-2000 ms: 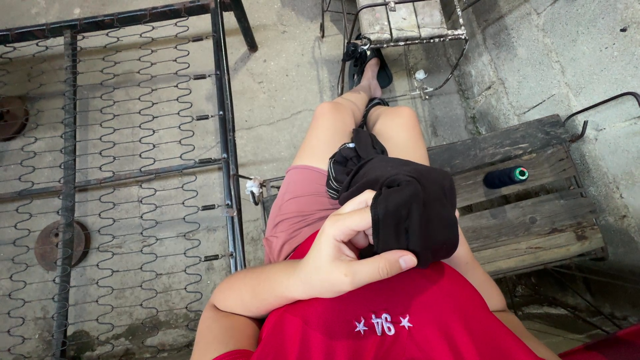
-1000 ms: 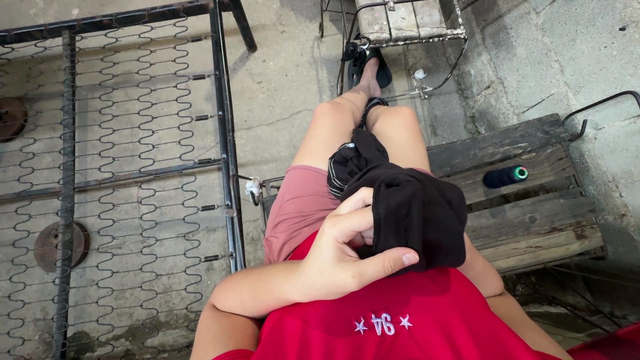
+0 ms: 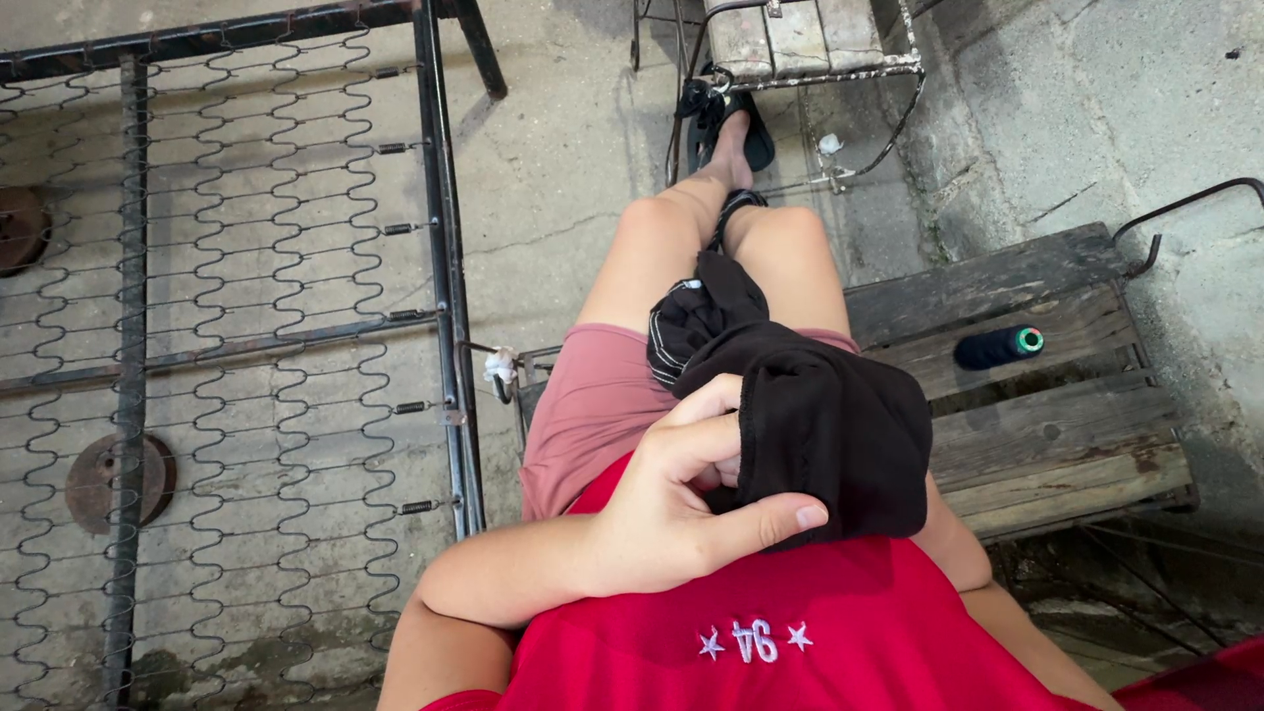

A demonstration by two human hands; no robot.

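Observation:
Black fabric (image 3: pixel 849 444), with a stitched edge, lies bunched over my lap and belly. My left hand (image 3: pixel 696 484) grips its near left edge, thumb on the outside and fingertips partly tucked behind the cloth. The right forearm (image 3: pixel 953 543) runs under the right side of the fabric, which hides my right hand; what it holds cannot be seen. More black cloth with white stitching lines (image 3: pixel 681 331) hangs between my thighs, over the pink shorts (image 3: pixel 602 405).
A cone of dark thread (image 3: pixel 997 348) lies on the slatted wooden bench (image 3: pixel 1057 434) at right. A metal frame with wire springs (image 3: pixel 439 296) stands at left, round discs (image 3: pixel 94 484) visible through it. Ahead is a metal-framed seat with pale slats (image 3: pixel 820 39); a concrete wall (image 3: pixel 1136 118) rises at right.
The bunched black fabric has shifted slightly and spreads a little farther right than two seconds ago, its folds changed. My left hand stays on its edge in nearly the same place.

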